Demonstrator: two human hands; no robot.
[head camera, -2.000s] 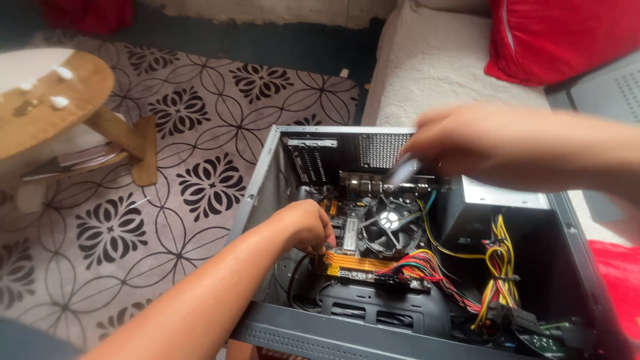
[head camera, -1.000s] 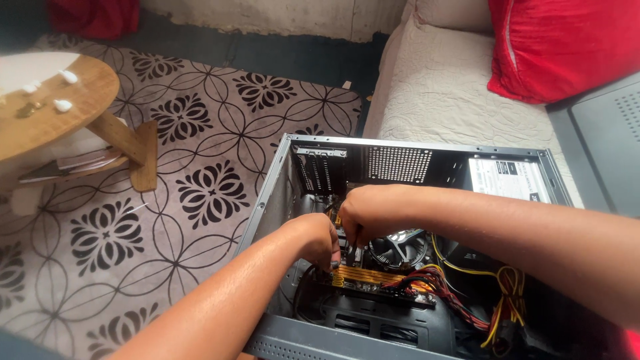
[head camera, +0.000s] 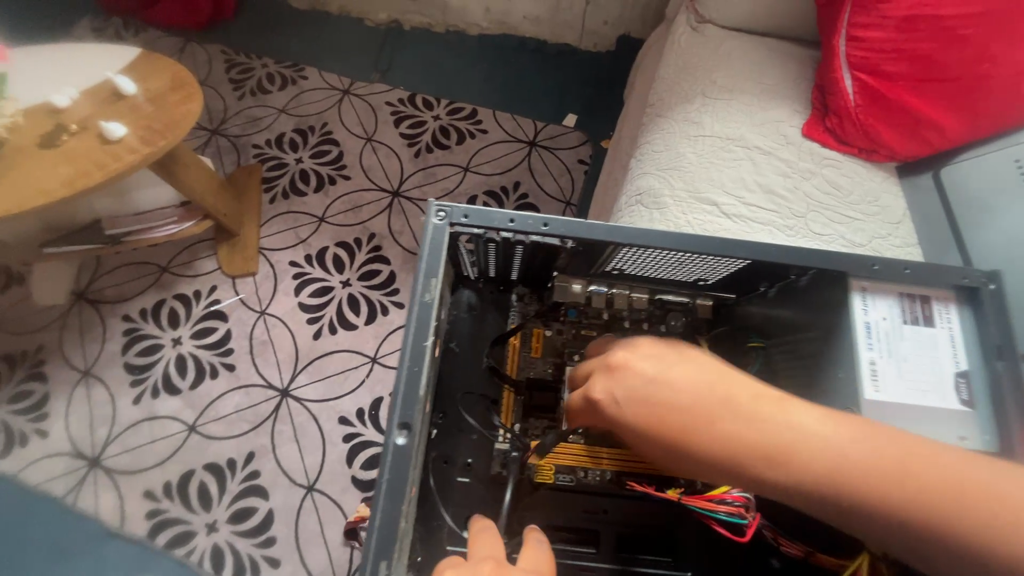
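Note:
An open desktop computer case (head camera: 399, 432) lies with its inside facing up. My right hand (head camera: 616, 392) reaches in over the motherboard (head camera: 552, 344), fingers curled; whether they hold anything is hidden. Below its fingertips are the yellow memory slots (head camera: 596, 456). Near the case's lower left, my left hand (head camera: 500, 552) shows only its fingertips, spread apart beside a black cable (head camera: 509, 488). A bundle of colored power wires (head camera: 720, 508) lies below my right forearm. The power supply (head camera: 920, 352) sits at the right with a printed label. My right hand and arm hide the processor fan.
A patterned rug (head camera: 344, 280) covers the floor at the left, with an oval wooden table (head camera: 160, 96) on it. Behind the case stands a sofa with a quilted cover (head camera: 768, 160) and a red pillow (head camera: 920, 72). A grey metal panel (head camera: 984, 200) leans at the right.
My left hand has drawn back from the memory slots to the lower edge of the view. My right hand, blurred above the case earlier, came down to the motherboard and stays over it.

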